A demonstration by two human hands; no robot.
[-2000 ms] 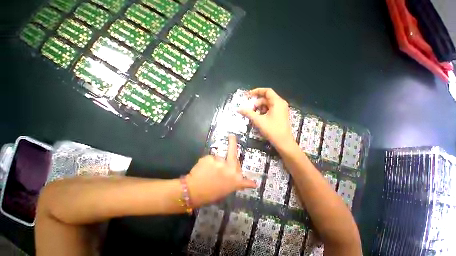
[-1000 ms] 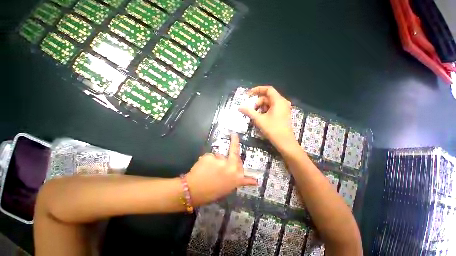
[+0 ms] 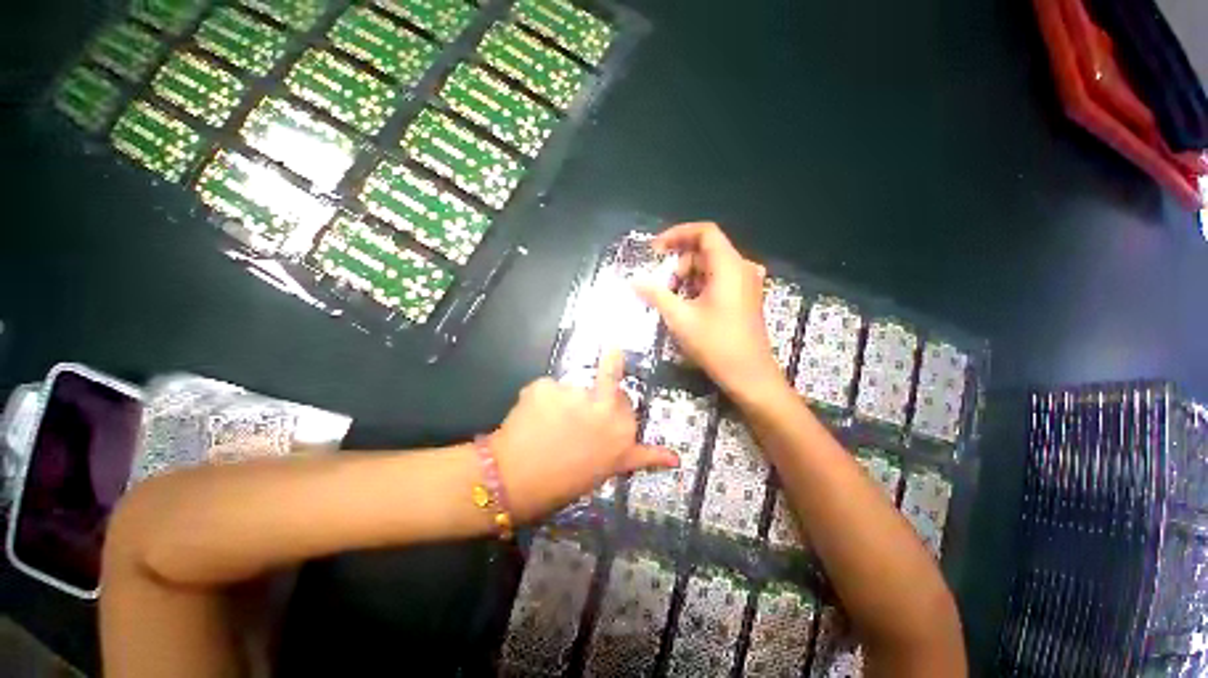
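Observation:
A clear blister tray (image 3: 978,397) holds rows of boards covered with silvery dome sheets. My right hand (image 3: 715,311) is at its upper left pocket, with thumb and fingertips closed at the upper right side of a silvery dome sheet (image 3: 623,315). My left hand (image 3: 563,444) is just below, with the index fingertip on the sheet's lower end and the thumb spread to the right over a covered board (image 3: 669,457). No object shows in the left hand. Strong glare hides the sheet's edges and how it lies on its board. My right forearm covers some pockets.
A second tray of green circuit boards (image 3: 444,205) lies upper left. A smartphone (image 3: 73,477) and silvery dome sheets (image 3: 212,424) lie at left, partly behind my left arm. A stack of filled trays (image 3: 1093,530) stands at right. A red bin (image 3: 1100,99) is at the far right corner.
My left hand has shifted slightly up and left, with its fingertip still at the sheet's lower end. My right hand has barely moved. Glare on the sheet's top end and the tray stack has lessened.

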